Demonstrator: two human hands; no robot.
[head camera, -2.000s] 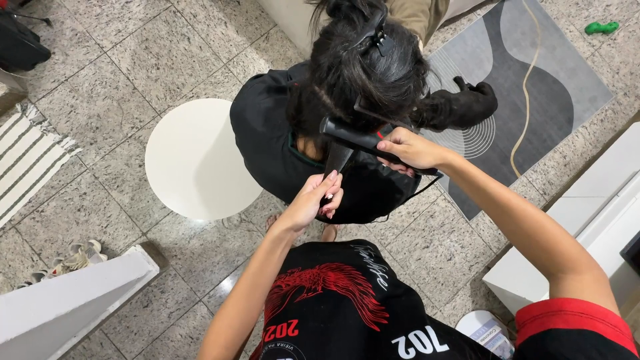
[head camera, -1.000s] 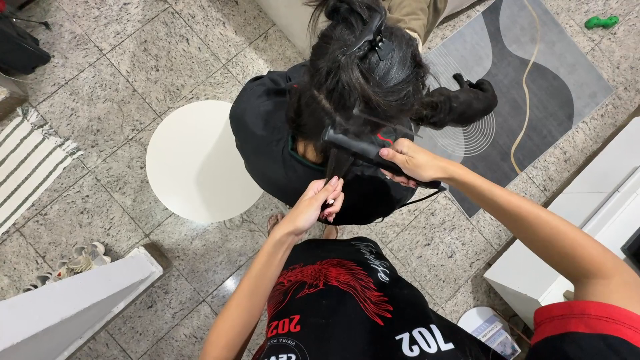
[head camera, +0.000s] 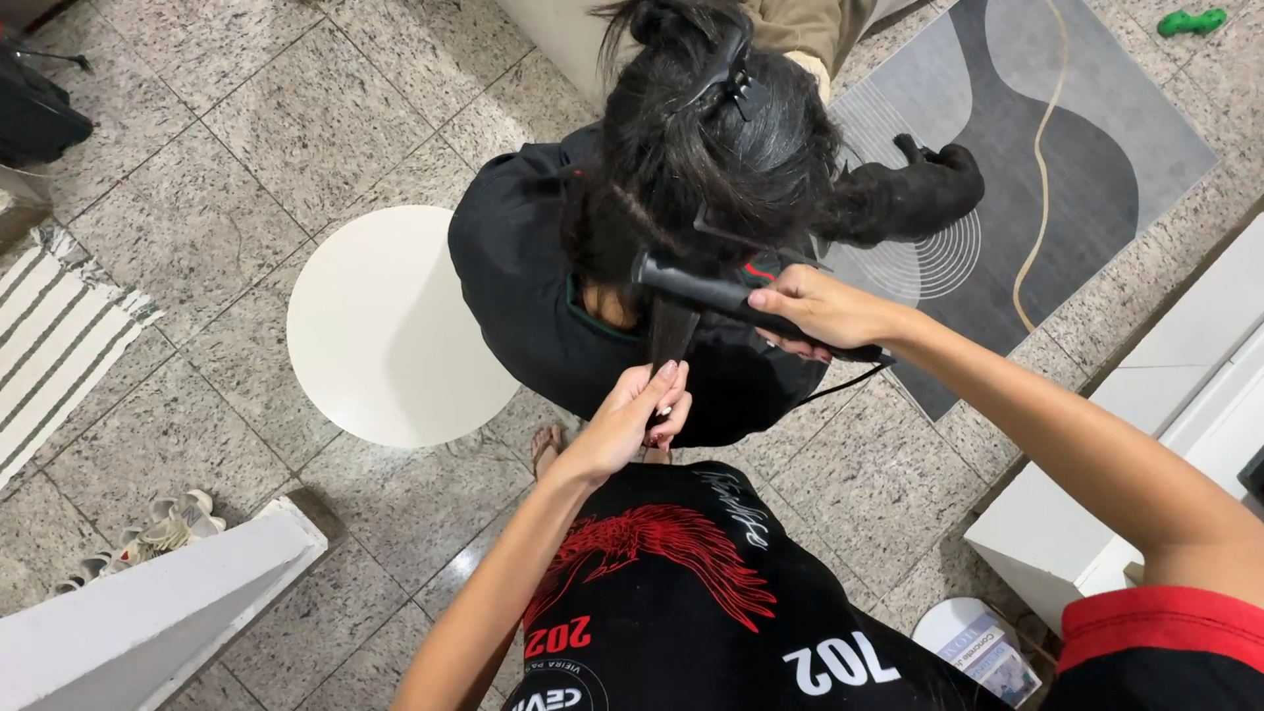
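Observation:
A person in a dark top sits facing away, their black hair (head camera: 731, 168) partly pinned up with a black claw clip (head camera: 743, 84). My right hand (head camera: 815, 311) is closed around the handle of a black hair straightener (head camera: 706, 288), whose plates lie across a lock of hair near the nape. Below the plates, my left hand (head camera: 652, 410) pinches the same lock of hair (head camera: 671, 336), which is stretched down toward me. The straightener's cord leaves the handle end beside my right wrist.
A round white stool or table (head camera: 385, 336) stands left of the person. A black animal (head camera: 904, 197), likely a dog, lies on the grey patterned rug (head camera: 1086, 168). White furniture (head camera: 1047, 533) is at right, a low white wall (head camera: 197, 602) at lower left.
The person, my left hand and the held lock look nearly unchanged. My right hand and the straightener have shifted only slightly since the earlier frames.

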